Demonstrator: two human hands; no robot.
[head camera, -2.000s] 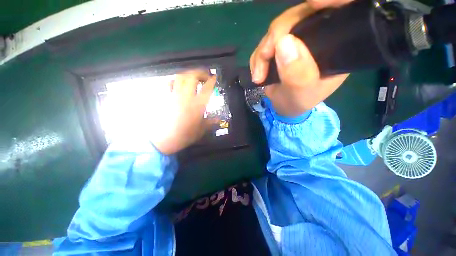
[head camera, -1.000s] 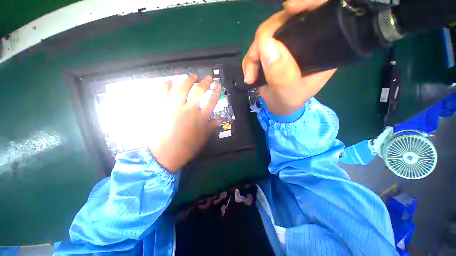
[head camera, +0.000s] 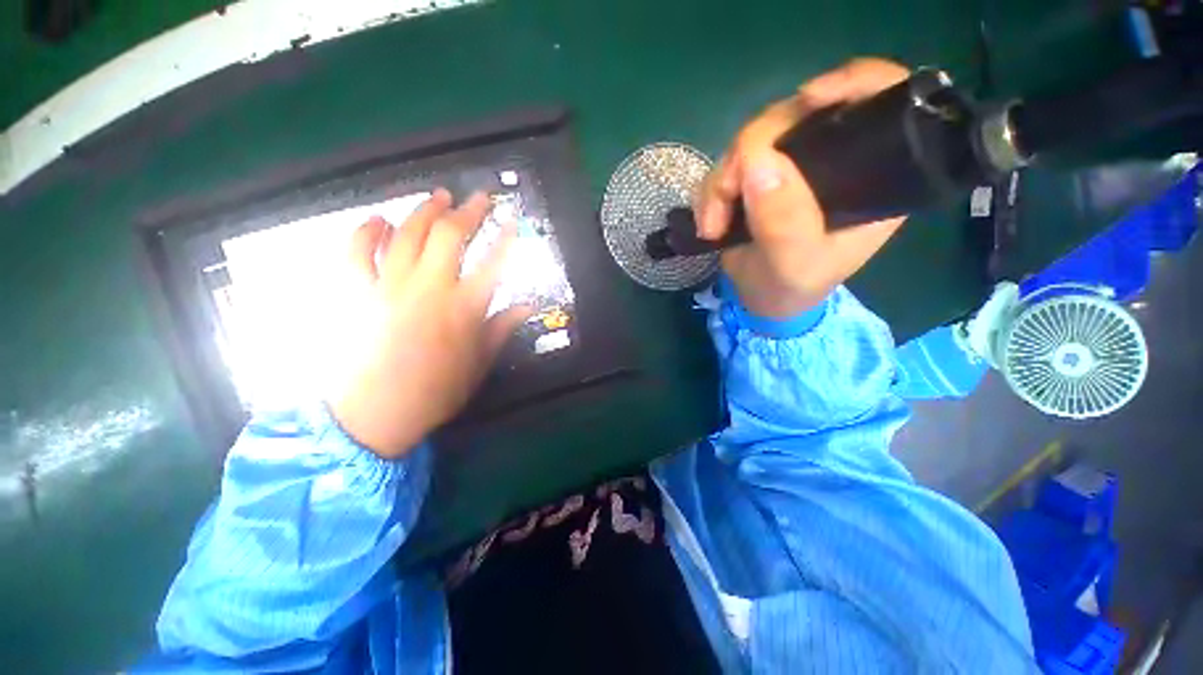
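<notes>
My right hand (head camera: 792, 205) is shut on the black electric screwdriver (head camera: 877, 152). Its dark tip is over the round silver screw dish (head camera: 640, 218); whether it touches the dish I cannot tell. My left hand (head camera: 429, 323) lies spread over the flat device (head camera: 297, 297), fingers apart, holding nothing that I can see. The device sits in the black fixture tray (head camera: 600, 343). Its large silver-white area glares strongly. The circuit board (head camera: 534, 277) shows at its right end, partly under my fingertips.
A pale desk fan (head camera: 1071, 356) stands at the bench's right edge. A small black block with a white label (head camera: 980, 201) lies behind the screwdriver. Blue boxes (head camera: 1062, 554) are at the lower right. A worn white belt edge (head camera: 198, 53) curves across the top left.
The screwdriver in my right hand has moved from beside the tray's right end to over the screw dish, now largely uncovered. The tray and my left hand appear shifted left in view.
</notes>
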